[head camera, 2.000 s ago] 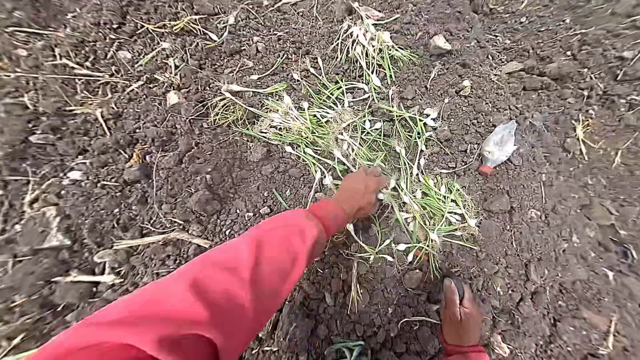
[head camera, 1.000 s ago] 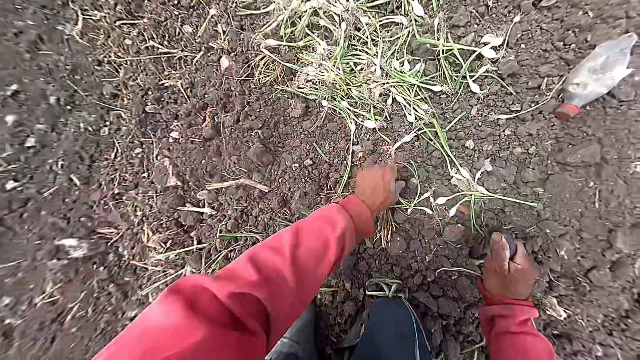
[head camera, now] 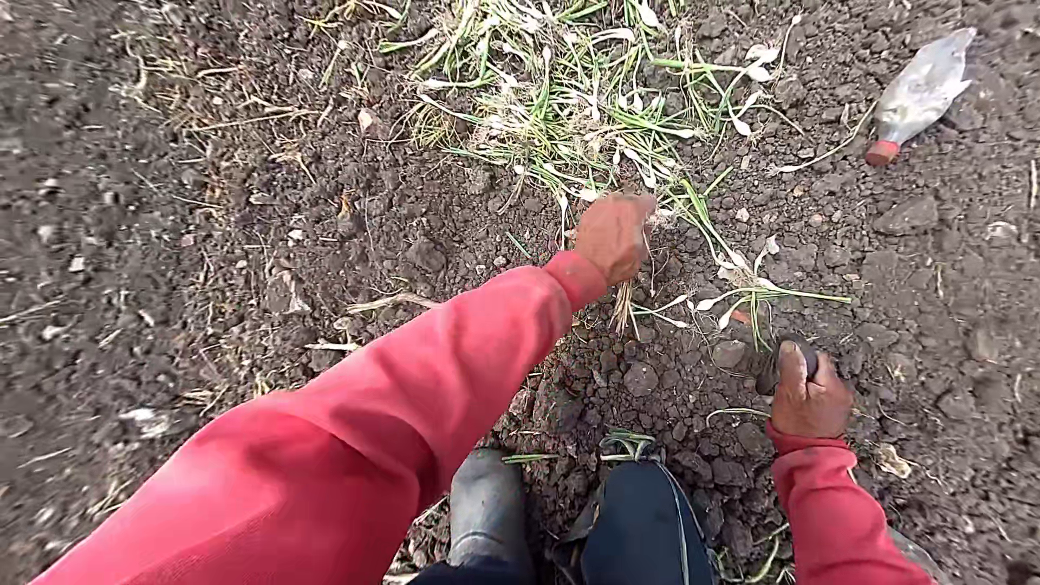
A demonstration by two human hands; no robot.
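Observation:
Many young onion plants [head camera: 561, 106] with white bulbs and green stalks lie heaped on the soil at the top middle. My left hand [head camera: 615, 236] is at the heap's lower edge, its back toward the camera; its fingertips and anything between them are hidden. Dry stalks [head camera: 623, 309] show just below it. To the right, a few more onion plants [head camera: 743, 284] lie apart from the heap. Below those, my right hand [head camera: 811, 394] rests low over the soil with its thumb and fingers around a dark, rounded object [head camera: 800, 357], perhaps a stone or tool handle.
A crumpled clear plastic bottle [head camera: 922, 89] with a red cap lies at the upper right. Cloddy soil [head camera: 244, 268] with dry stalks surrounds the plants. A rubber boot [head camera: 487, 504] and a dark-clothed knee [head camera: 638, 520] are at the bottom middle.
The view has tilted down, bringing the boot and knee into sight. My left hand has moved from among the heaped plants to their lower edge. My right hand still holds the dark object.

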